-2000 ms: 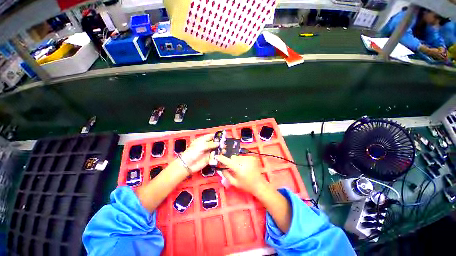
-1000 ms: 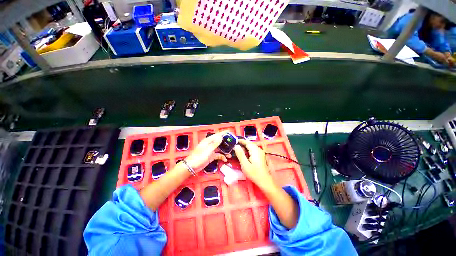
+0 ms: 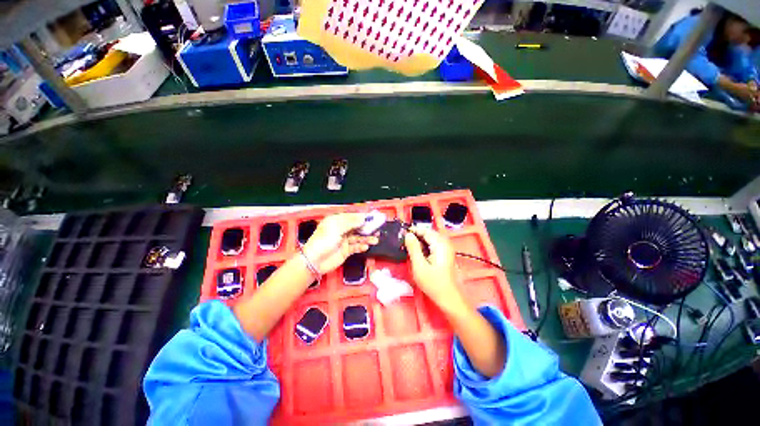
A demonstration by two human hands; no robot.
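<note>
My left hand (image 3: 333,241) holds a smartwatch unit (image 3: 372,222) by its edges above the upper middle of the red tray (image 3: 404,370). My right hand (image 3: 429,258) holds the black wired box (image 3: 390,241) beside and just below the watch unit; whether they touch is unclear. A thin cable runs right from the box. Several black-screened watches, such as one at the lower middle (image 3: 356,321), lie in the tray pockets. A crumpled white wipe (image 3: 390,287) lies on the tray below the box.
Small unfinished pieces (image 3: 297,176) lie on the green belt (image 3: 467,141). A black tray (image 3: 92,308) with one piece is at left. At right are a dark pen (image 3: 530,281), a fan (image 3: 646,250) and a power strip (image 3: 612,366). A sticker sheet (image 3: 392,29) hangs above. Another person (image 3: 708,54) is top right.
The watch unit has tilted from screen-up to edge-on in my left hand, and the black box now shows beside it. The belt pieces have moved right. The wipe lies on the tray.
</note>
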